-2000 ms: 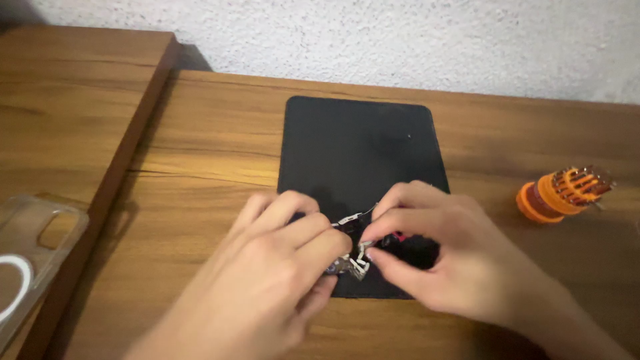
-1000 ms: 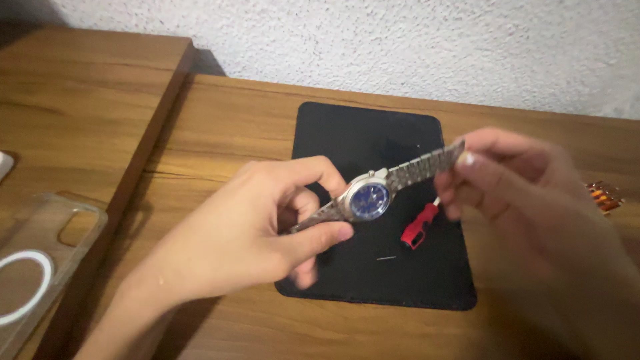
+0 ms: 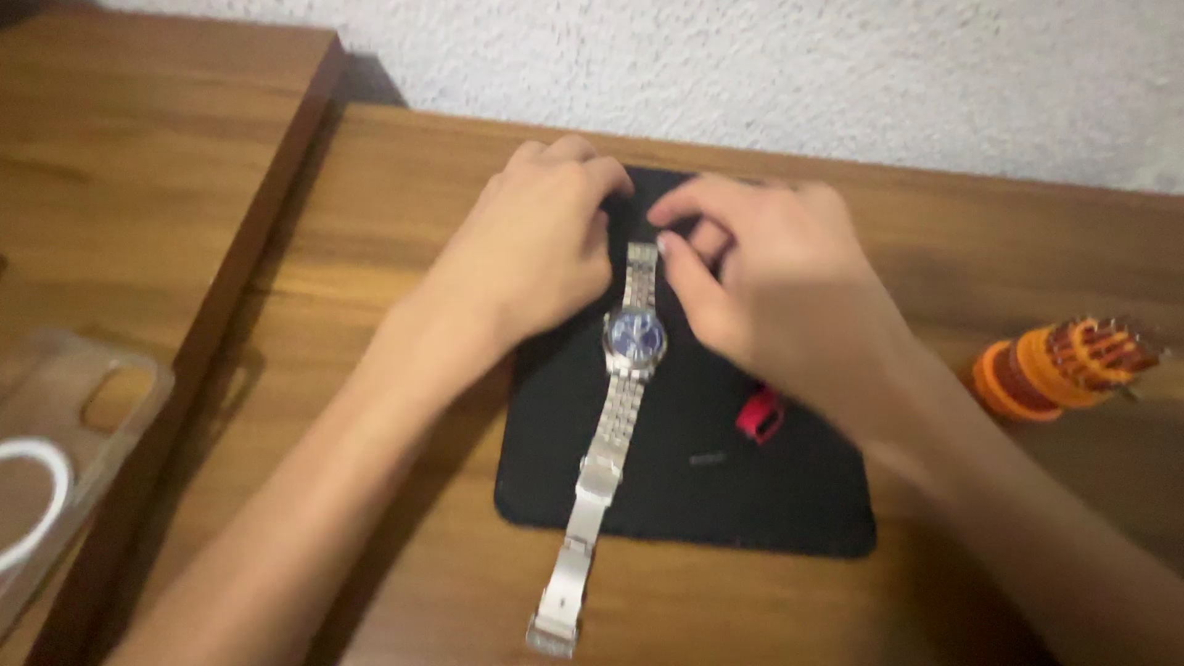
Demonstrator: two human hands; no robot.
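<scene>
A wristwatch with a blue dial (image 3: 635, 339) and a metal link bracelet lies stretched out on a black mat (image 3: 721, 504), its clasp end reaching past the mat's near edge. Left of the bracelet's far end is my left hand (image 3: 546, 236), fingers curled down at the mat; whether it holds anything is hidden. My right hand (image 3: 768, 259) is just right of that end, thumb and forefinger apart with nothing seen between them. A red tool handle (image 3: 760, 415) rests partly under my right forearm. Near it lies a small thin metal pin (image 3: 708, 458).
An orange holder with several driver bits (image 3: 1059, 368) stands on the wooden table to the right. At the left, a clear phone case with a white ring (image 3: 139, 398) lies on a raised wooden board (image 3: 166, 139). A textured white wall rises behind.
The watch, held between both hands a second ago, now lies released on the mat. Both hands have moved to the far part of the mat, around the bracelet's end.
</scene>
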